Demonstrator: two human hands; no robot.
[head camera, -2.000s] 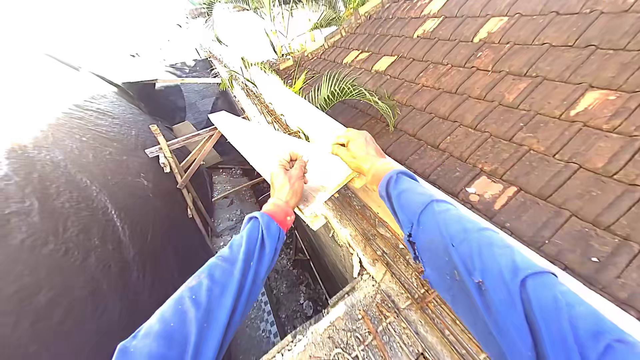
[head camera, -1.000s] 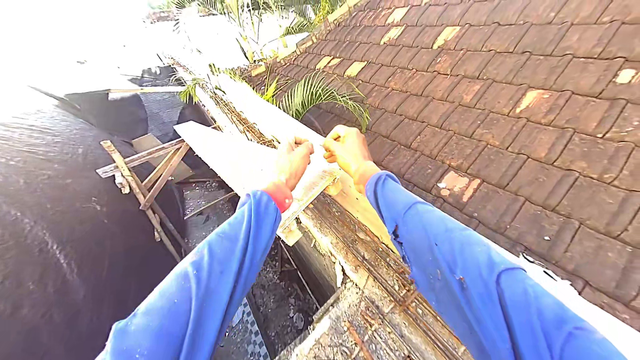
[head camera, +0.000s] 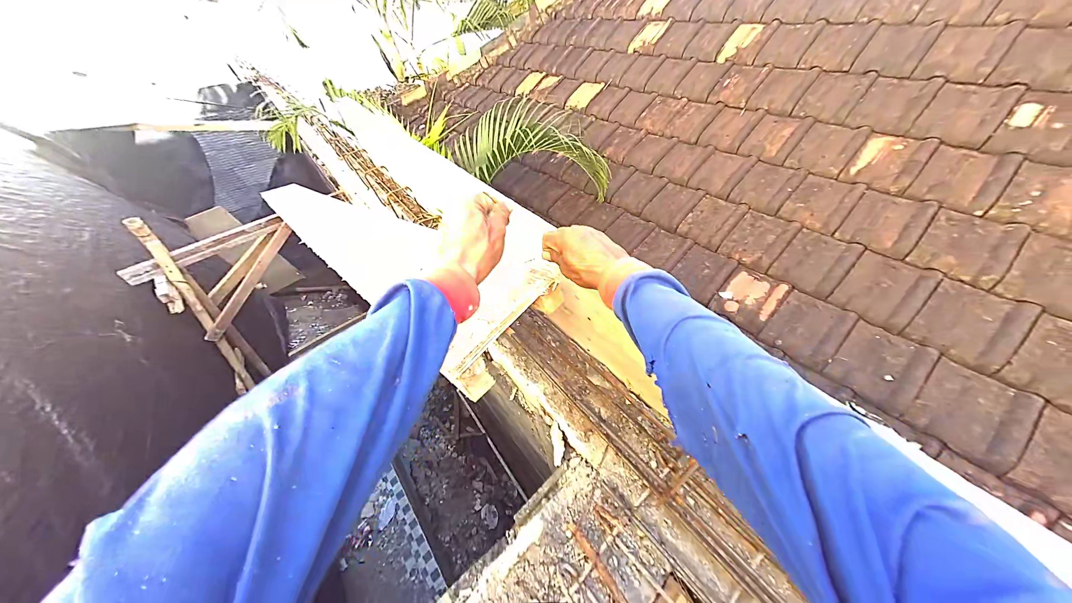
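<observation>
A pale, flat board (head camera: 352, 239) lies across the top of a wall, its near end edged with a wooden batten (head camera: 502, 322). Over this board is my left hand (head camera: 476, 239), fingers curled, in strong glare; whether it grips anything cannot be told. My right hand (head camera: 584, 255) is just beyond the batten's right end, near a long upright board (head camera: 603, 335), with thumb and fingers drawn together. Any small thing between its fingertips is not discernible. A gap separates the hands. Rusty reinforcing bars (head camera: 620, 419) run along the wall top below them.
A clay-tiled roof (head camera: 837, 209) slopes up at right, with a palm frond (head camera: 536, 138) at its edge. Left are dark sheeting (head camera: 100, 377) and a nailed timber frame (head camera: 213, 285). Below the rough concrete wall (head camera: 536, 544) lies a deep drop with rubble (head camera: 461, 486).
My left hand has moved forward over the board, away from its near end. My right hand stays near the batten's right end. The view has shifted somewhat.
</observation>
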